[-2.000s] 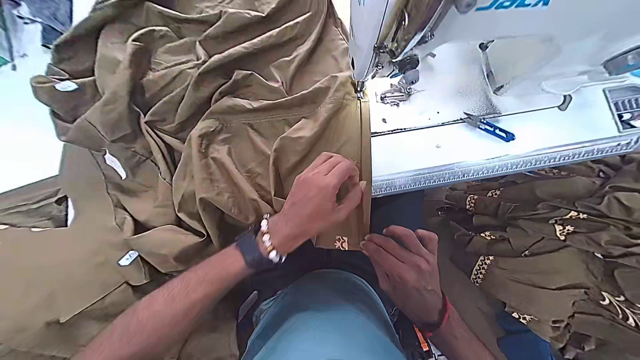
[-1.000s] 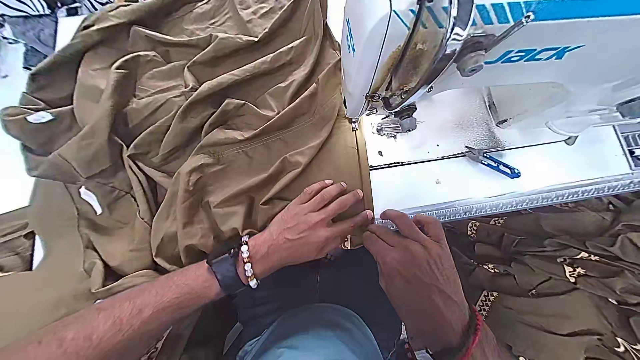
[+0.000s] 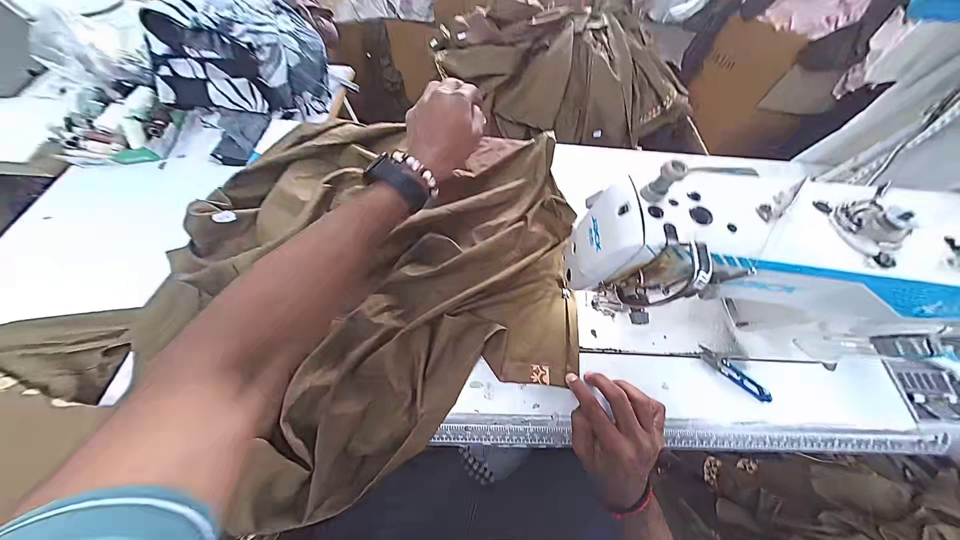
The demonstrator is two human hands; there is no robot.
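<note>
A brown cloth garment (image 3: pixel 420 277) lies in folds over the white sewing table, its flat edge running under the needle area of a white and blue Jack sewing machine (image 3: pixel 630 240). My left hand (image 3: pixel 448 124), with a dark watch and a beaded bracelet at the wrist, is curled over the garment's far part; its fingertips are hidden. Near the table's front edge, my right hand (image 3: pixel 619 431) pinches the garment's near corner, beside a small patterned patch (image 3: pixel 539 374). Blue thread snips (image 3: pixel 739 375) lie on the table right of that hand.
A measuring tape strip (image 3: pixel 697 440) runs along the front table edge. Beyond the table hangs more brown cloth (image 3: pixel 577 75). Black and white fabric (image 3: pixel 217 64) and thread spools (image 3: pixel 135 124) sit at the far left. More brown cloth (image 3: pixel 817 495) lies below at the right.
My left hand has moved from the garment's near edge, beside my right hand, to its far part. My right hand stays at the near corner. The view has tilted up.
</note>
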